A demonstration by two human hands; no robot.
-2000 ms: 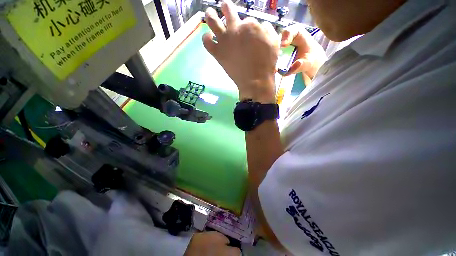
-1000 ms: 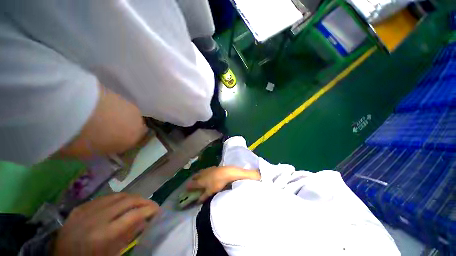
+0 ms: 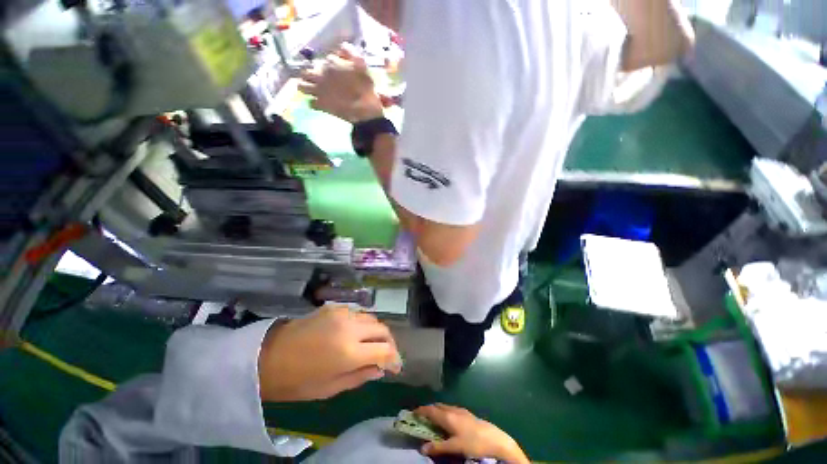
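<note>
My left hand [image 3: 331, 353] is at the lower centre, palm down, with its fingers loosely bent and nothing visible in them. My right hand [image 3: 471, 435] is at the bottom edge, close to my body. It holds a small pale-backed smartphone [image 3: 417, 428], with fingers over one end. The screen printer [image 3: 245, 217] stands on the left, with its green mesh screen [image 3: 349, 204] partly hidden behind the coworker's arm. Neither of my hands touches the printer.
A coworker in a white shirt [image 3: 490, 118] with a black watch [image 3: 367, 134] leans over the printer. A white-topped stool [image 3: 627, 275] stands at the right. A white bagged heap [image 3: 789, 317] is at the far right. Green floor with a yellow line runs below.
The view has swung from the floor and blue crates on the right back towards the printer and coworker. My left hand now shows whole. My right hand still holds the phone low.
</note>
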